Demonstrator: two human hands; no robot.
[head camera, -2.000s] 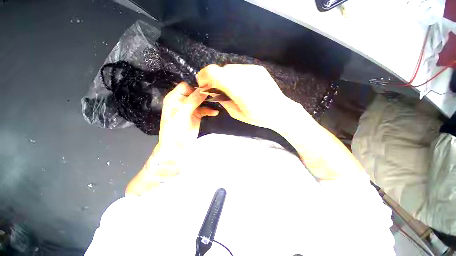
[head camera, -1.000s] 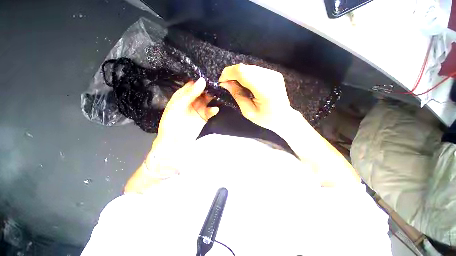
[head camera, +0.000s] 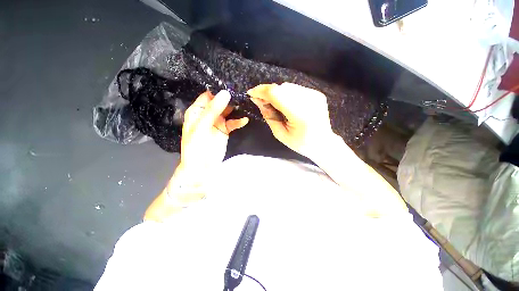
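Black-grey tweed fabric (head camera: 336, 94) lies across my lap, with a shiny braided trim (head camera: 206, 70) along its edge. My left hand (head camera: 202, 128) is shut on the trimmed edge, thumb on top and the lower fingers curled below. My right hand (head camera: 296, 116) is just to the right, its thumb and forefinger pinched together at the edge. A needle or thread between those fingertips is too small to make out. Smooth dark cloth shows below the hands.
A clear plastic bag (head camera: 116, 122) with tangled black trim (head camera: 149, 108) lies left of the work. A white table (head camera: 438, 57) at upper right bears a phone (head camera: 398, 10) and a red cord (head camera: 484, 74). Beige cloth (head camera: 449, 182) is heaped at right. A black device (head camera: 243, 244) hangs on my chest.
My hands were together two seconds ago, then moved apart. Since one second ago, my right hand has shifted slightly right and down; my left hand still grips the edge.
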